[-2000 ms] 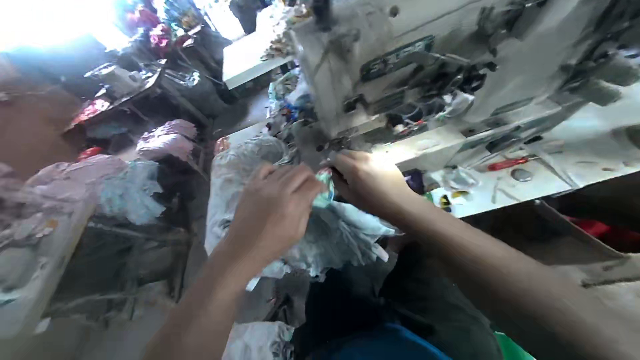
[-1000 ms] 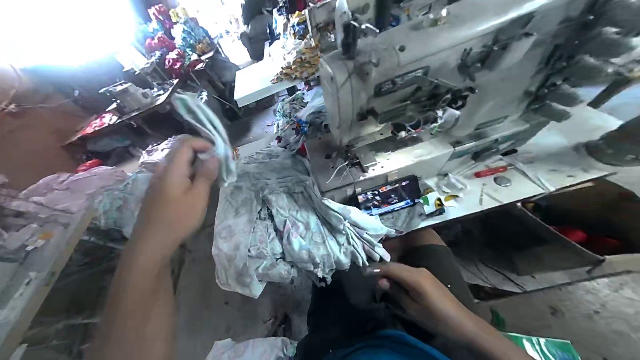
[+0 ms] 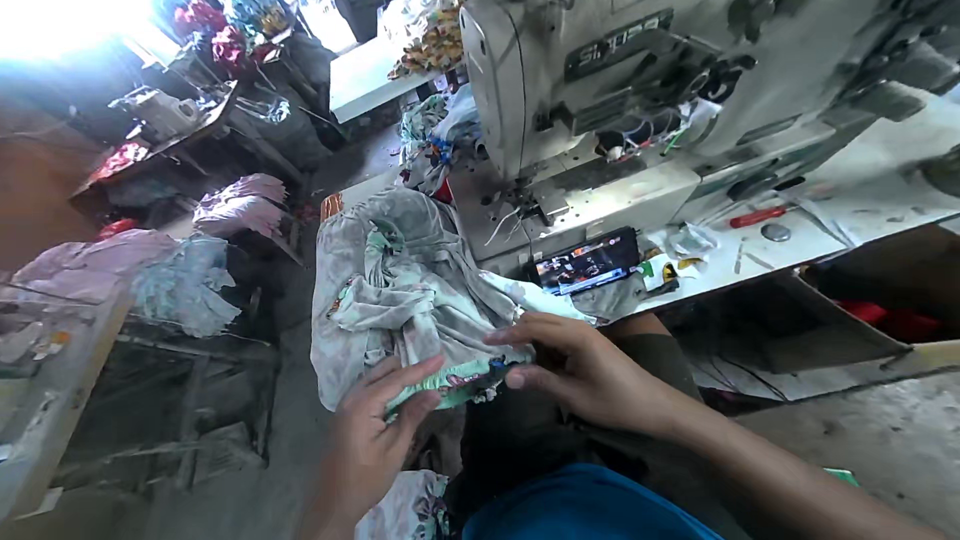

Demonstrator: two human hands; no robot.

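My left hand (image 3: 382, 427) pinches one end of a light green fabric band (image 3: 442, 384) with a printed pattern. At the band's other end, my right hand (image 3: 559, 367) has thumb and fingers around its darker bunched part; how firmly it grips is hard to tell. Just beyond both hands, a pile of pale grey-green printed garments (image 3: 420, 300) lies over the near end of the sewing table. Behind the pile, to the right, stands a white industrial sewing machine (image 3: 525, 97), with loose thread ends by its needle area.
A phone with a lit screen (image 3: 586, 262) lies by the machine, near a red-handled tool (image 3: 757, 217) and a round metal piece (image 3: 775, 232). Fabric stacks (image 3: 187, 285) stand at left. An open box (image 3: 862, 300) sits under the table's right side. More printed fabric (image 3: 405, 510) is below my hands.
My left hand, raised at the left with a strip of cloth a second ago, is now low in front of the pile. My right hand has come up to the green band.
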